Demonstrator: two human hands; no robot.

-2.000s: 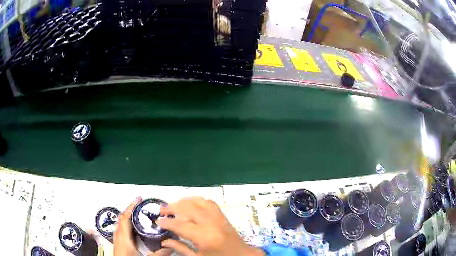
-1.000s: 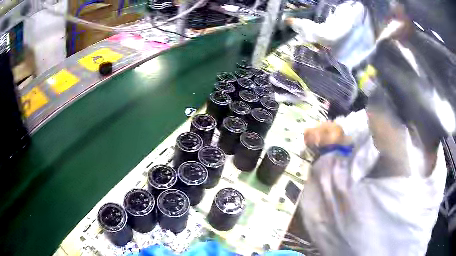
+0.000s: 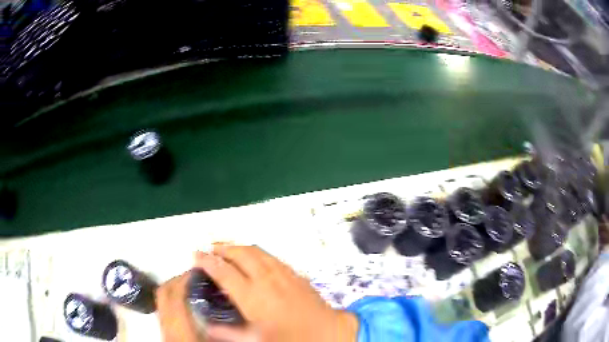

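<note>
A black cylindrical unit stands between my hands near the bottom edge, its round end up. That end looks dark, blurred and partly covered by fingers. My left hand wraps its left side and is cut off by the frame's bottom. My right hand, in a blue sleeve, lies over its right side with fingers across the end. Whether the right fingers hold anything small is hidden. Two more units, one upper and one lower, stand to the left with white patches on their ends.
A dark green belt crosses beyond the bench and carries a white-patched unit. Several dark-ended units stand at right, with liner scraps before them. A dark stacked mass and white clothing are at the edges.
The view swung right and came back. The unit between my hands now shows a dark end, where a white patch showed earlier. The unit on the belt is farther right.
</note>
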